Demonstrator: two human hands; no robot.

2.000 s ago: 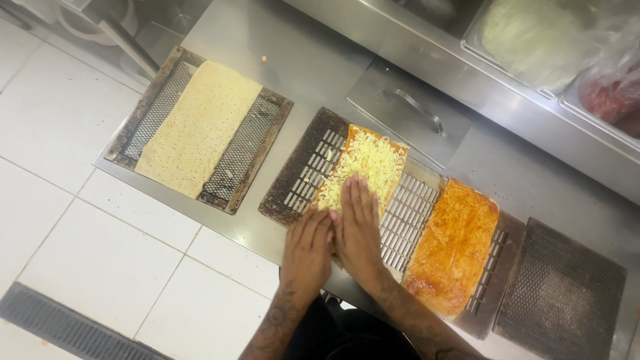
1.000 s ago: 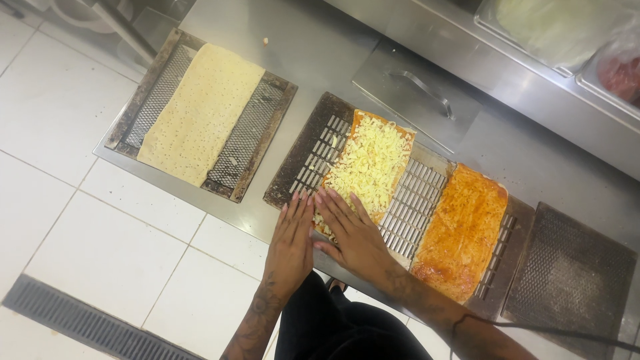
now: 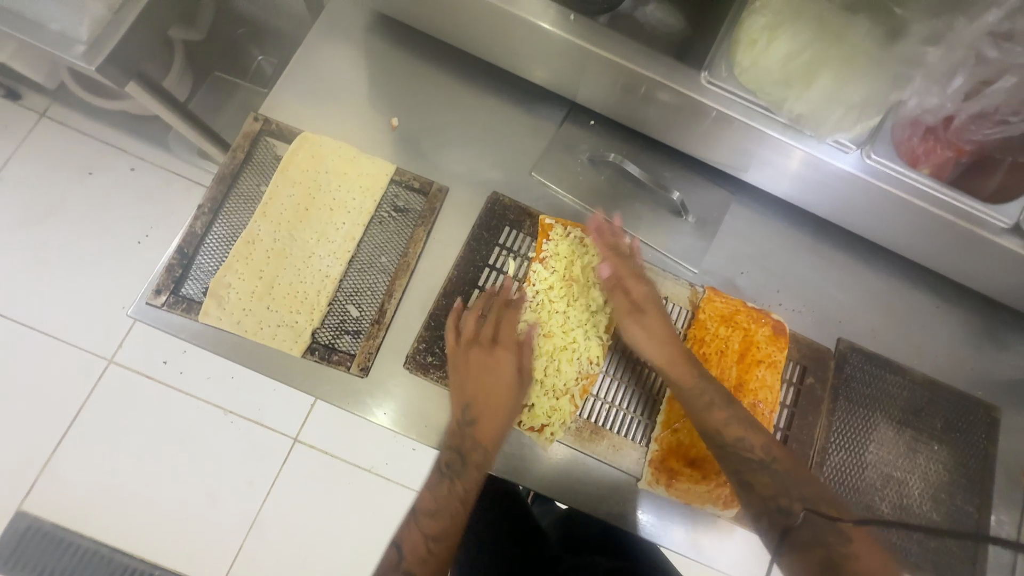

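Both hands flank a rectangular flatbread covered with shredded cheese on a slotted metal tray. At its left long edge is my left hand, fingers slightly apart and holding nothing. My right hand, a little blurred, lies along the upper right edge, also without anything in it. Right of it, partly behind my right forearm, a flatbread spread with orange-red sauce rests on the slotted metal. A plain pricked dough sheet lies across a mesh tray at the left.
A dark perforated tray lies at the right end of the steel counter. Behind the trays is a steel lid with a handle. Steel containers hold pale shredded food and red food under plastic. A cable crosses my right forearm.
My hands were close together at the near end of the cheese-covered flatbread; now they are apart, one along each long side. The right hand has moved toward the far end.
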